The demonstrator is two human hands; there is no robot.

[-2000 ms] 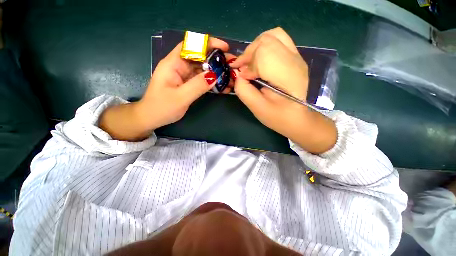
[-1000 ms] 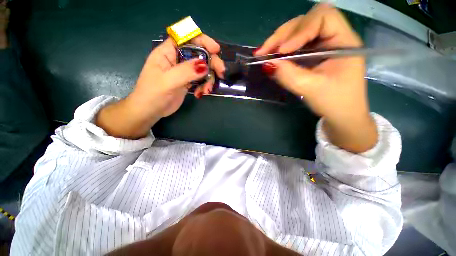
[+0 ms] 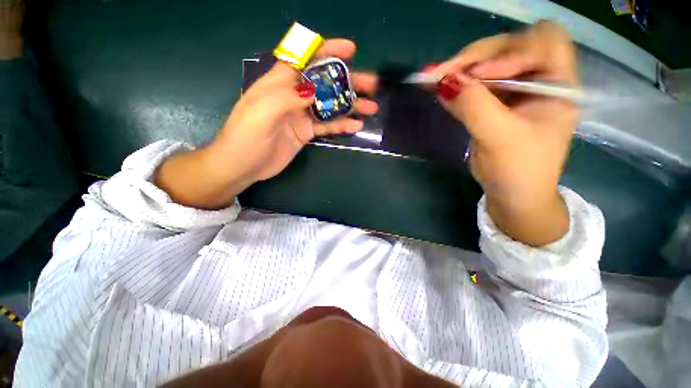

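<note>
My left hand holds the open watch housing, its blue circuit board facing up inside a shiny rim. The yellow battery with a white patch sticks up above my left fingers beside the housing. My right hand, blurred, holds the slim silver tweezers, pointing left. A small dark blurred shape shows at the tweezer tip; I cannot tell if it is gripped. The dark carrier sheet lies flat under and between both hands, partly hidden.
The dark green bench lies under the work. Clear plastic sheets lie to the right, partly behind my right hand. A pale rail curves across the upper right. Small yellow and dark items show beyond it.
My right hand and tweezers have left the housing and moved right. My left hand has turned the housing so its board faces up. Since one second ago the housing has shifted right.
</note>
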